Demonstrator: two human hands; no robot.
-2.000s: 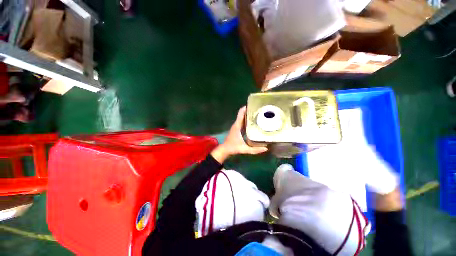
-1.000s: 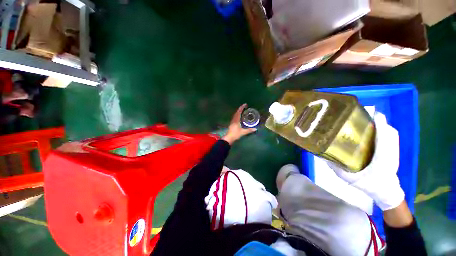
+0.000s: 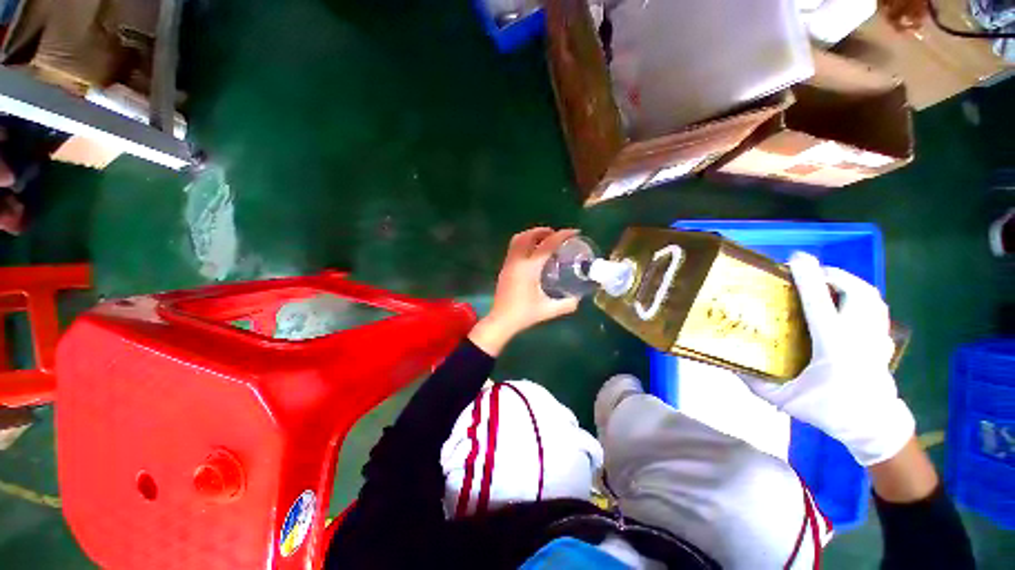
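Observation:
The gold-yellow solvent can (image 3: 735,312) is tipped toward the left, its white spout at the mouth of the small clear bottle (image 3: 565,267). My left hand (image 3: 521,287) is bare and holds the bottle around its side, fingers partly hidden behind it. My right hand (image 3: 851,367), in a white glove, grips the can near its base on the right. The can's white handle (image 3: 659,282) faces up and is not held. Whether liquid is flowing cannot be seen.
A red plastic stool (image 3: 178,434) is close on the left. A blue tray (image 3: 857,251) with a white sheet lies under the can. Open cardboard boxes (image 3: 668,156) are ahead, a grey metal frame (image 3: 100,125) is at the upper left, and another blue crate (image 3: 985,429) is at the right edge.
The can went from upright to tipped and is now held by my gloved right hand, more level than a second ago. My left hand left the can, took hold of the bottle, and the bottle now meets the spout.

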